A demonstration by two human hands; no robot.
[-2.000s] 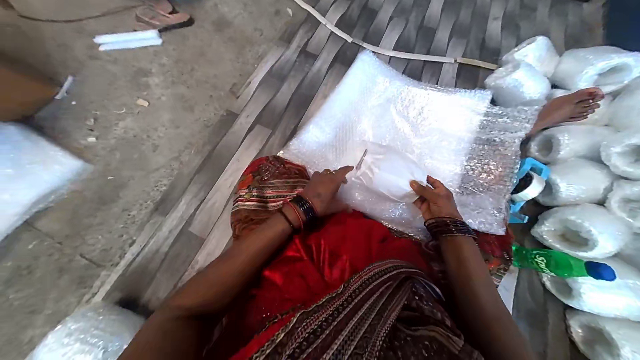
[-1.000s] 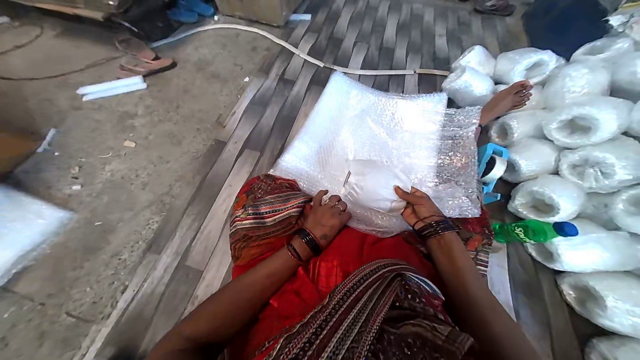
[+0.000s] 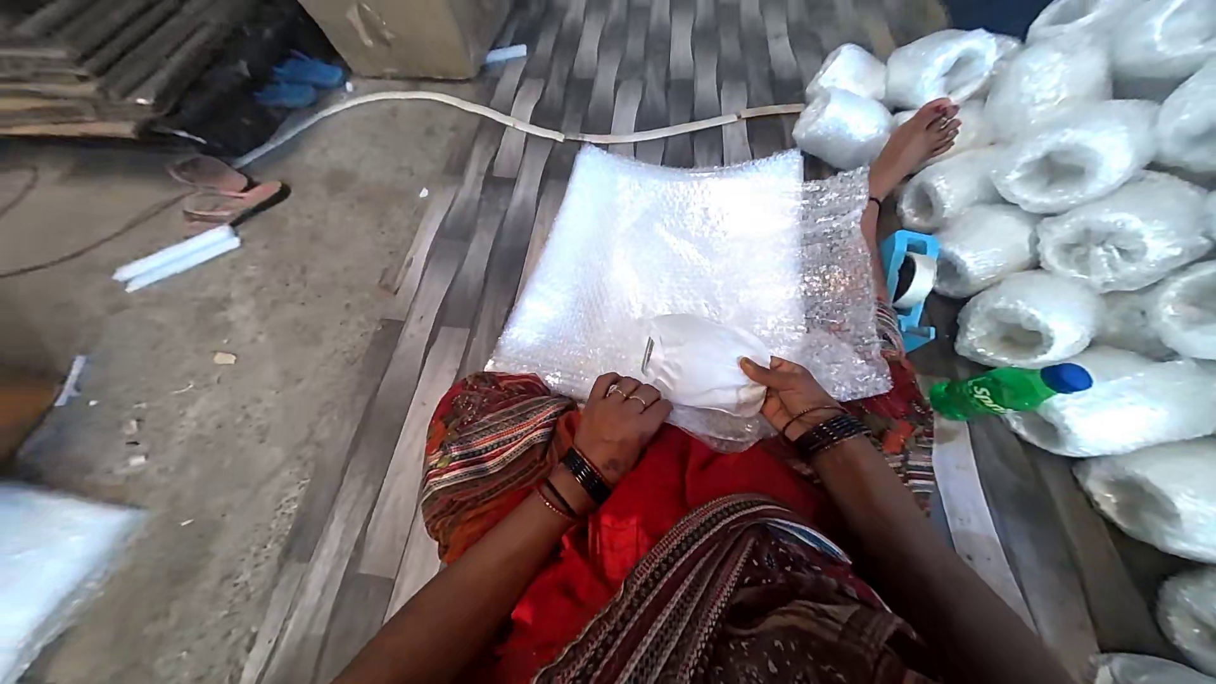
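Note:
A stack of bubble wrap sheets lies across my lap and the floor in front of me. On its near part rests a rounded item in thin white wrapping, with a small dark mark on its left end. My right hand pinches the right end of this item between thumb and fingers. My left hand is curled at the near edge of the bubble wrap, beside the item's left end; its fingertips are hidden, so whether it grips the wrap is unclear.
Many bubble-wrapped bundles are piled at the right. Near them are a blue tape dispenser and a green Sprite bottle. My bare foot reaches beside the pile. Sandals, white strips and a cardboard box stand farther left.
The view has shifted, showing more of the floor ahead. Both hands remain around the white-wrapped item, which stays on the bubble wrap.

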